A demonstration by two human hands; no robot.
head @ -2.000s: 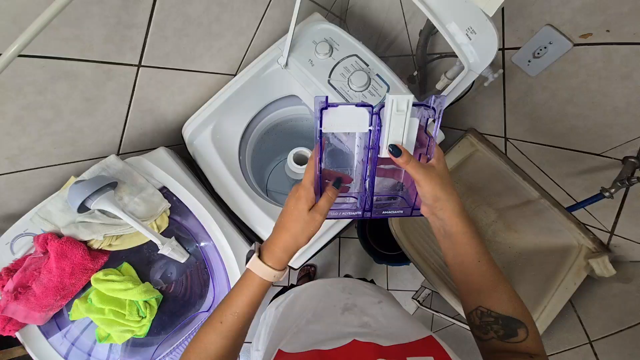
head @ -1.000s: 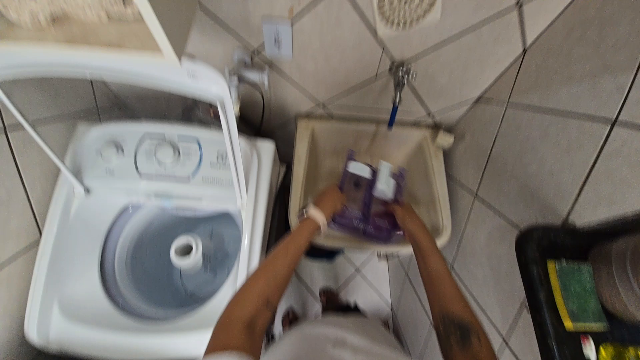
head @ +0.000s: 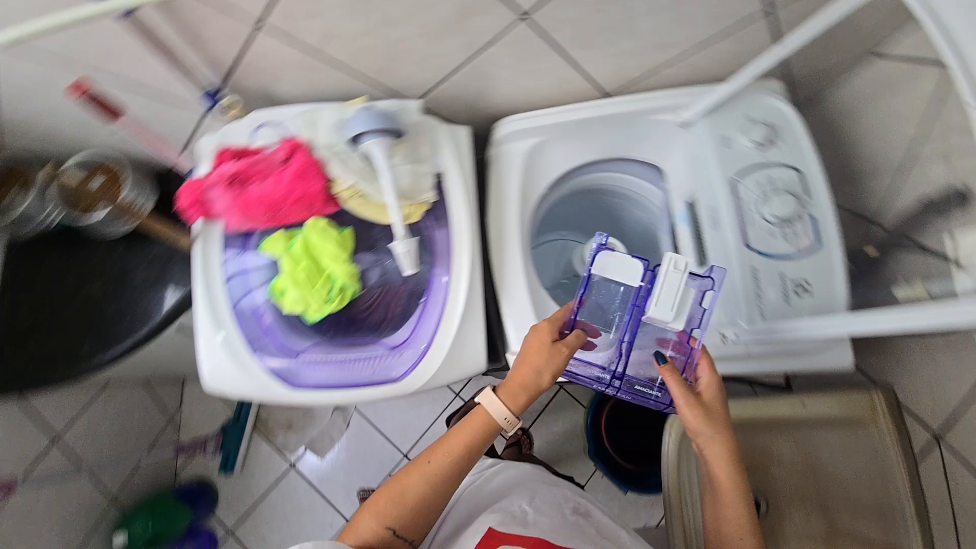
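Note:
My left hand (head: 543, 352) grips the left side of a translucent purple detergent dispenser drawer (head: 629, 328), and my right hand (head: 698, 385) grips its right side, thumb on top. The drawer has two compartments with white plastic pieces and bears writing. It is held in front of an open top-load washing machine (head: 512, 198), whose tub (head: 598, 194) shows grey-blue inside, with a white central post partly hidden behind the drawer.
On a purple-lidded washer (head: 335, 375) at left lie a pink cloth (head: 263, 183), a neon-yellow cloth (head: 313, 268), pale cloths and a white agitator-like part (head: 385, 179). A beige sink (head: 823, 465) and a dark bucket (head: 627, 442) are at lower right.
A second ago both hands held the drawer over the sink; now they hold it at the open washing machine. The view has swung left.

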